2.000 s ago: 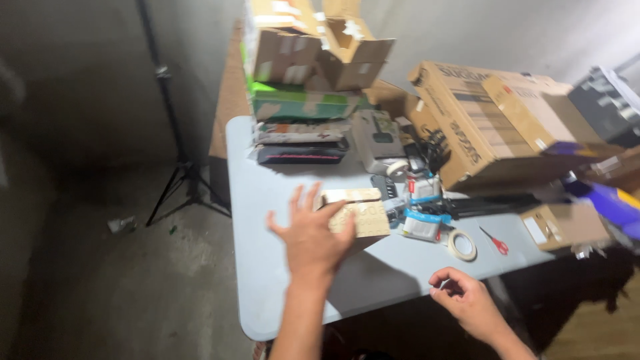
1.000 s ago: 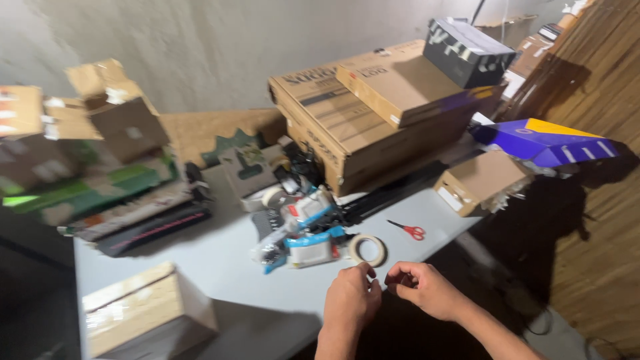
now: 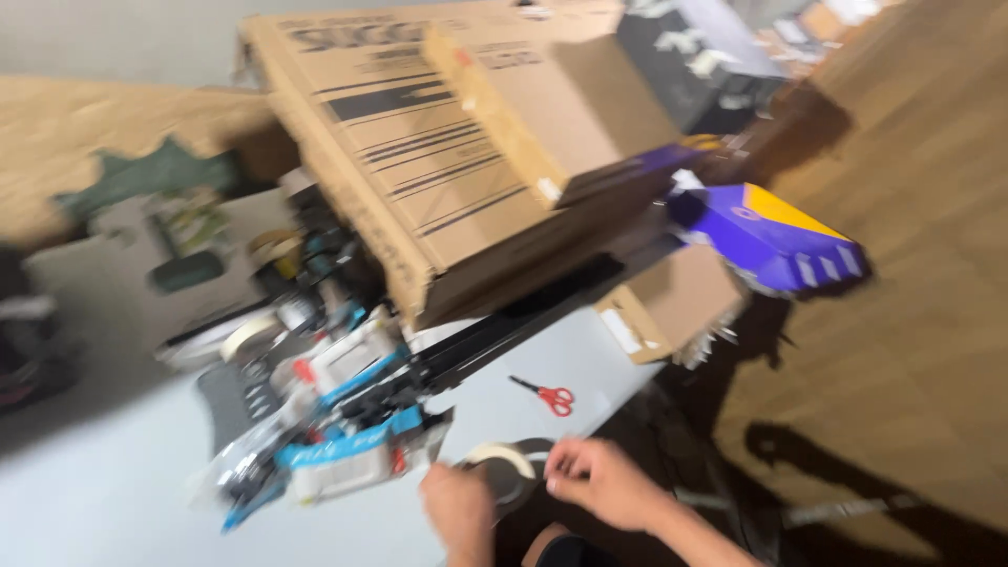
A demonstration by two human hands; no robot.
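My left hand (image 3: 461, 504) is at the table's front edge, beside a roll of cream masking tape (image 3: 512, 461); blur hides whether its fingers touch the roll. To the right of the roll is my right hand (image 3: 602, 482), its fingers curled and the thumb near the fingertips. Whether anything small is between those fingers cannot be told. Scissors with red handles (image 3: 555, 400) lie on the table just beyond both hands. Left of them are several plastic-wrapped packets with blue bands (image 3: 346, 461).
A large cardboard box (image 3: 394, 157) with an open carton (image 3: 575, 102) on it stands behind. A small cardboard box (image 3: 677, 299) sits at the table's right corner, near a purple and yellow box (image 3: 780, 236). Black rods (image 3: 504, 331) lie along the large box. Another tape roll (image 3: 250, 339) is further left.
My left hand was at a small cardboard box two seconds ago, then came beside my right hand near the tape roll. The view has swung right and closer.
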